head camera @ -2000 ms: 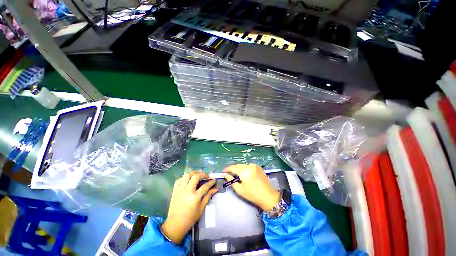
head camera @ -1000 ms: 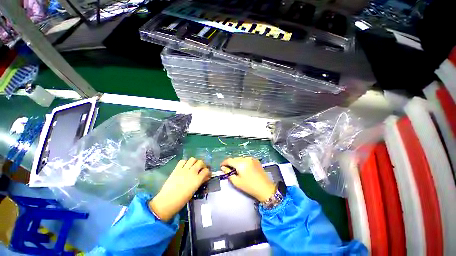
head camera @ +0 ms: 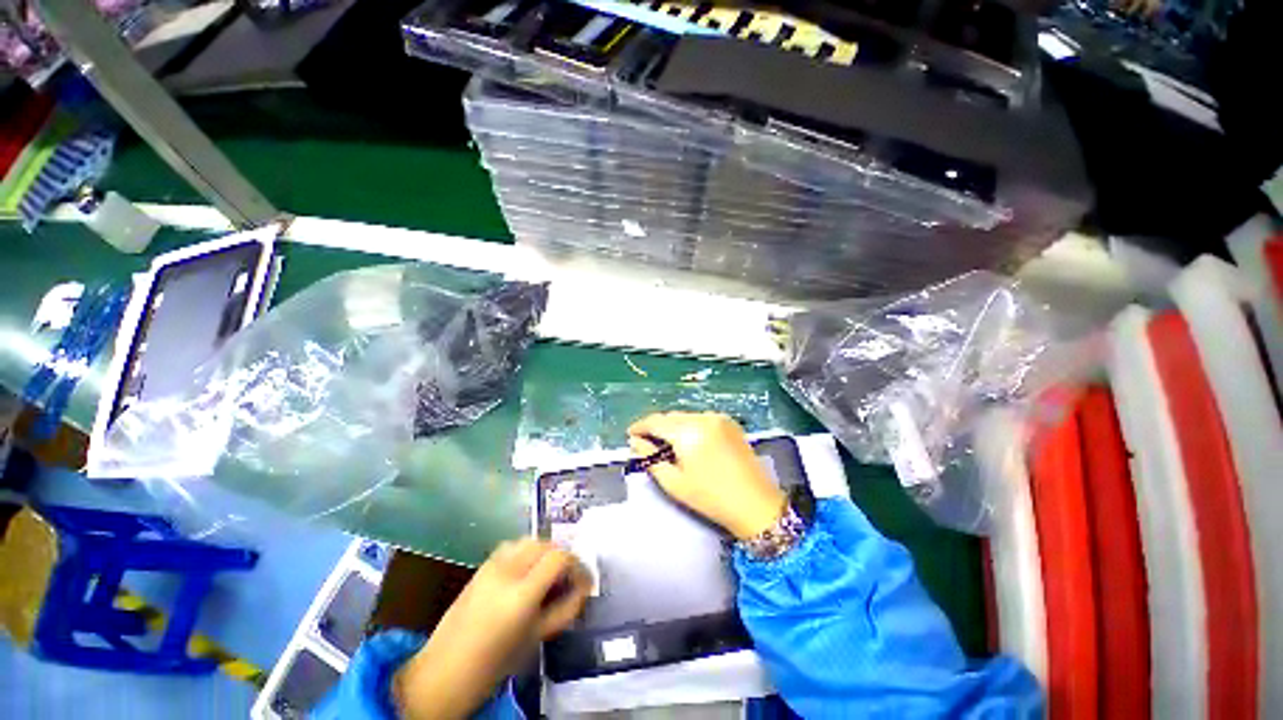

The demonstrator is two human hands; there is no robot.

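Note:
A black tablet back housing (head camera: 654,563) lies on a white foam sheet (head camera: 830,485) in front of me, with pale patches inside and small openings at its upper left corner. My right hand (head camera: 711,471) is over the housing's upper edge and holds a thin dark pen-like tool (head camera: 650,461) between thumb and fingers, its tip pointing left. My left hand (head camera: 509,619) is at the housing's left edge with its fingers curled; whether it holds anything is hidden.
A clear bag of dark parts (head camera: 479,352) lies at the left, another clear bag (head camera: 901,373) at the right. A clear adhesive sheet (head camera: 605,408) lies above the housing. Clear blister trays (head camera: 704,197) are stacked behind; red and white foam trays (head camera: 1090,521) stand right. A blue stool (head camera: 127,584) is on the floor.
My left hand has moved from the housing's upper left corner down to its left edge, uncovering the corner. My right hand still holds the tool near the upper edge. The camera view has shifted slightly.

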